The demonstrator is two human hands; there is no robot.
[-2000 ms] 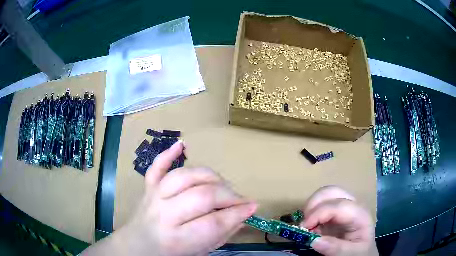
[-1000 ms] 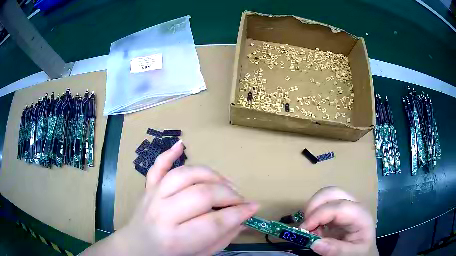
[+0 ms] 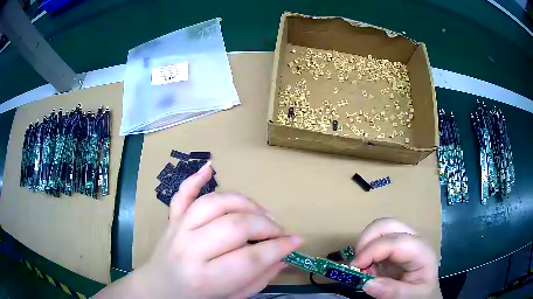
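Note:
My left hand [image 3: 225, 245] is bare and pinches the left end of a narrow green circuit board [image 3: 308, 262] at the bottom centre. My right hand [image 3: 400, 263] is bare and grips the board's right end between thumb and fingers. The board slants down to the right, and its small dark digital display [image 3: 343, 275] is lit with blue-white digits. A dark lead with a small green board [image 3: 349, 253] at its end lies just behind the held board. The board's left end is hidden by my left fingers.
A pile of black rectangles [image 3: 175, 181] lies left of centre. A brown cardboard box [image 3: 350, 146] holds small gold bits. A labelled plastic bag [image 3: 181, 99] lies behind. Rows of boards lie left [image 3: 65, 152] and right [image 3: 492, 152]. A black piece [image 3: 361, 182] touches a speckled strip [image 3: 380, 182].
The digits on the lit display have changed. Both hands keep their hold on the board and have hardly moved.

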